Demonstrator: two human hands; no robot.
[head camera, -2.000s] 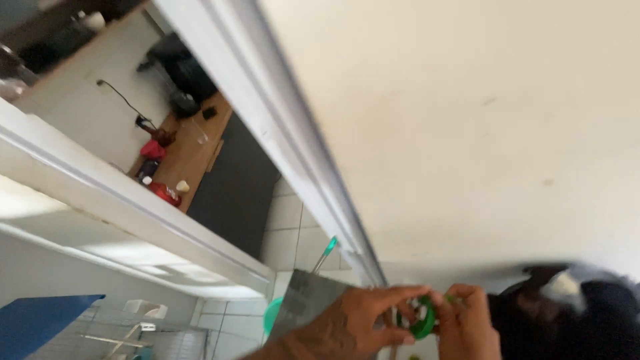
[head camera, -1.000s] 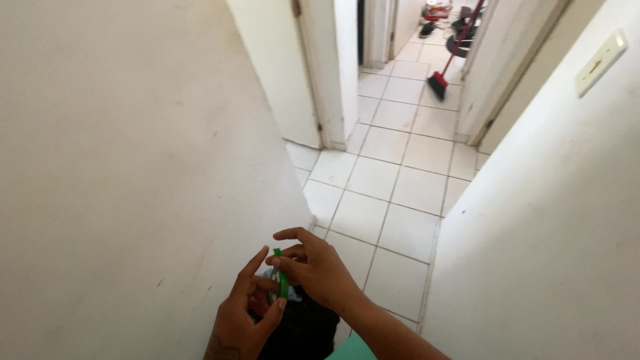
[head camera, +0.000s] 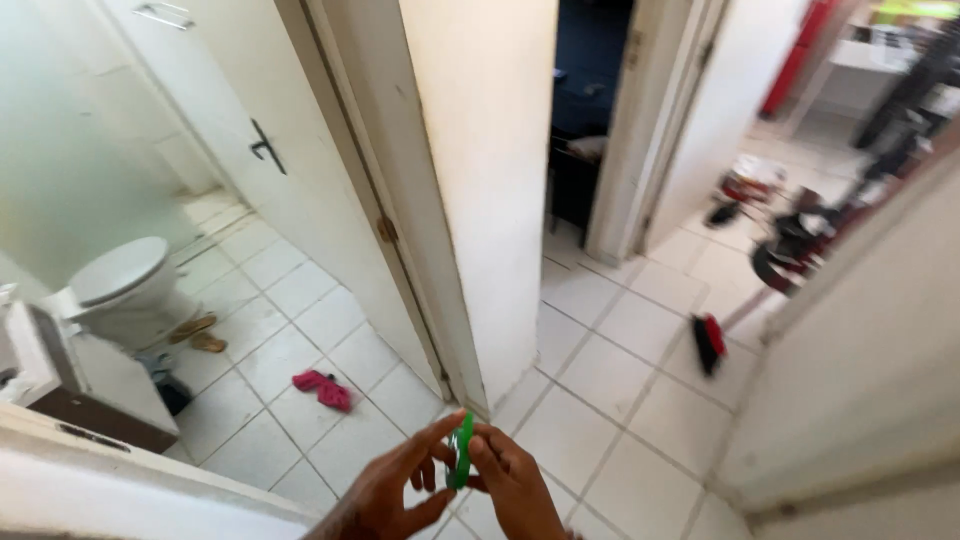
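Note:
A small green ring-shaped object (head camera: 463, 453), perhaps a roll of tape, is held between both hands at the bottom centre of the head view. My left hand (head camera: 405, 480) grips it from the left, with a fingertip at its top and the thumb at its lower edge. From the right, the thumb and fingers of my right hand (head camera: 510, 476) pinch its side. Part of the object is hidden by the fingers.
On the left, an open door (head camera: 300, 150) shows a toilet (head camera: 124, 281), sandals (head camera: 196, 334) and a pink cloth (head camera: 322, 390) on the tiled floor. A wall corner (head camera: 487, 195) stands ahead. Along the hallway are a red-and-black broom head (head camera: 707, 343) and a blurred wheeled item (head camera: 784, 259).
The view has swung from a room with a counter, past a wall, to the bathroom doorway and hallway. Both hands remain on the green object.

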